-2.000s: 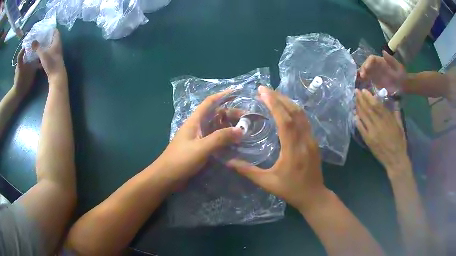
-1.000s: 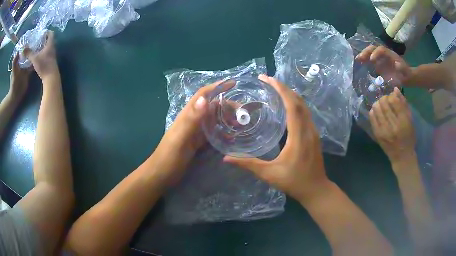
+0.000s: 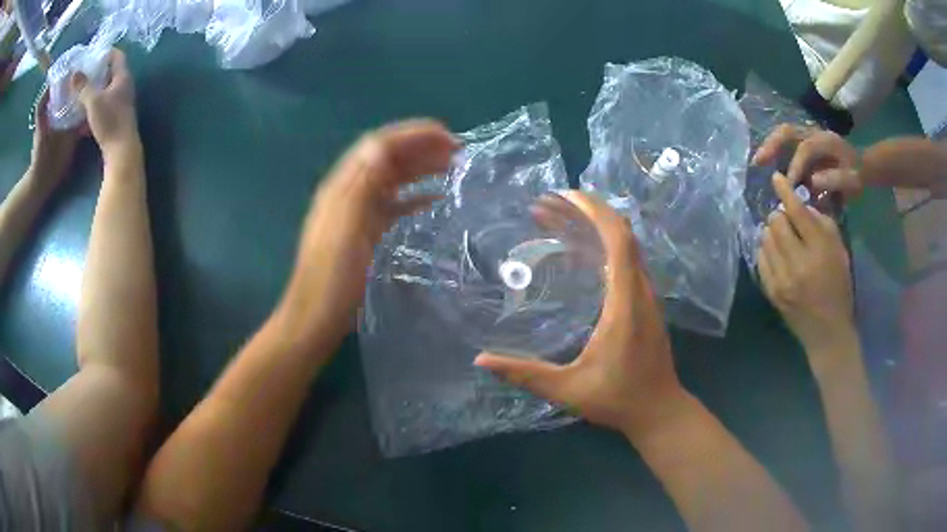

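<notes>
A clear plastic bowl [image 3: 488, 322] is seen from above in front of me, with a blade unit inside it; its white hub [image 3: 515, 274] shows at the centre. A flat clear plastic bag [image 3: 415, 400] lies under the bowl on the table. My right hand [image 3: 613, 333] grips the bowl's right side, thumb at the lower edge and fingers at the upper right. My left hand [image 3: 363, 208] is blurred, off the bowl to its upper left, fingers apart and holding nothing.
A bagged bowl [image 3: 665, 239] lies to the right on the dark green table [image 3: 239, 208]. Another person's hands [image 3: 810, 249] work on a bagged part at the far right. A neighbour's hands [image 3: 104, 104] hold a wrapped whitish item at the left. A bag pile [image 3: 249, 31] lies at the far side.
My left hand has let go of the bowl and moved up and left. My right hand still holds the bowl, which is slightly lower. The right neighbour's hands have moved closer together.
</notes>
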